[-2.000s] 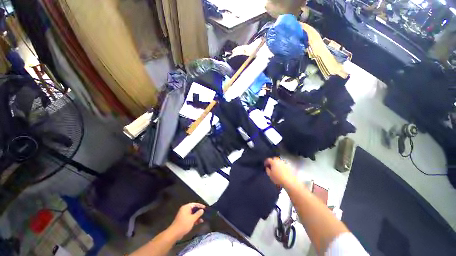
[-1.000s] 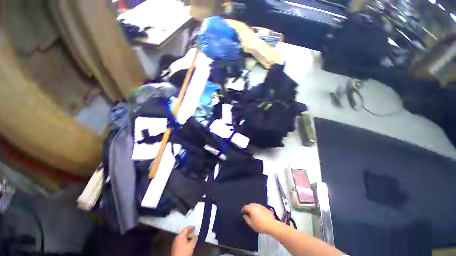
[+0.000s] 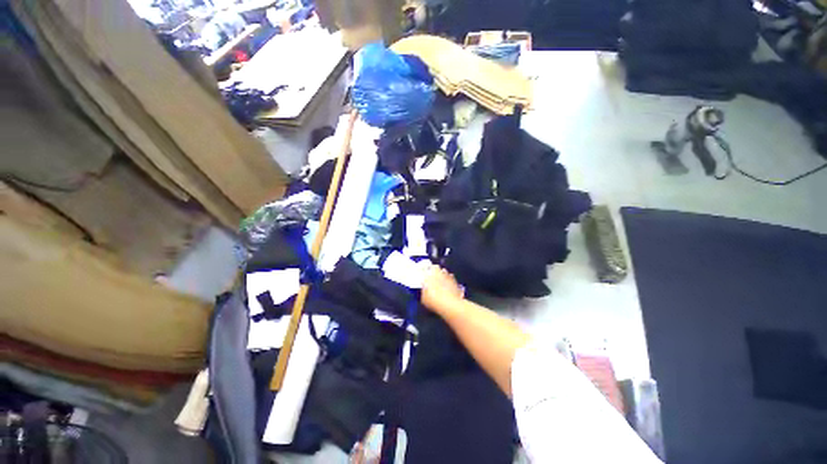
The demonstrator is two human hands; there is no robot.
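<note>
My right hand [image 3: 442, 290] reaches into the pile of loose dark pieces [image 3: 358, 290] and closes on a small white piece [image 3: 406, 270]; its fingertips are partly hidden. A skin-coloured bit of my left hand [image 3: 366, 450] shows at the bottom edge, small and cut off, so its grip cannot be told. A dark cut panel [image 3: 458, 408] lies flat on the near part of the table, partly under my right forearm. A bulky black bundle [image 3: 499, 217] with a yellowish tie lies beyond my right hand.
A wooden stick [image 3: 313, 254] and a long white roll [image 3: 349, 204] lie across the pile, with a blue bag [image 3: 392, 86] behind. A speckled block [image 3: 603, 243], reddish box [image 3: 600, 376] and dark lay [image 3: 725, 299] are on the right. A grey tool [image 3: 705, 122] with a cord stands behind.
My right hand has moved forward from the dark panel to the white piece in the pile. My left hand has dropped almost out of view. The shears are no longer visible.
</note>
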